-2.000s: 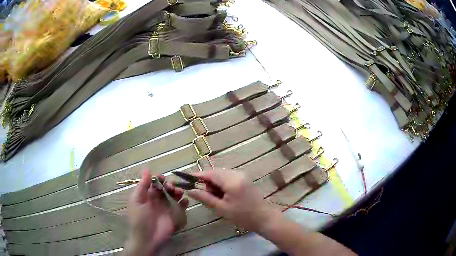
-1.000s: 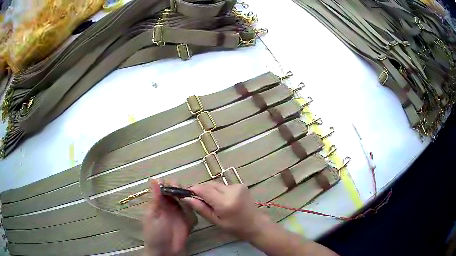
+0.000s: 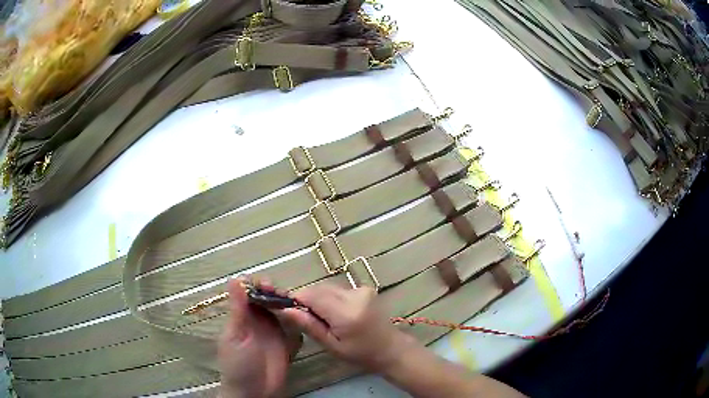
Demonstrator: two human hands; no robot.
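Note:
Several khaki webbing straps (image 3: 249, 225) lie side by side, with gold slide adjusters (image 3: 319, 186), dark brown bands (image 3: 430, 176) and gold snap hooks (image 3: 487, 186) at their right ends. My left hand (image 3: 253, 350) holds one strap end, its gold snap hook (image 3: 206, 304) pointing left between thumb and fingers. My right hand (image 3: 342, 319) is closed around dark thread snips (image 3: 268, 297), their blades at my left fingertips. A red cord (image 3: 482, 329) trails right from my right hand. The held strap end is mostly hidden by my left hand.
A thick strap pile (image 3: 155, 93) lies behind the row, and a looser strap heap (image 3: 622, 101) at the right. Plastic bags with yellow contents (image 3: 70, 54) are at back left. Yellow tape (image 3: 544, 291) marks the white tabletop (image 3: 497, 85). A thin pointed tool (image 3: 561, 210) lies at right.
Since two seconds ago, the snips have come onto my left fingertips and their blades look closer together. The view has shifted slightly. From one second ago, the hands have barely moved.

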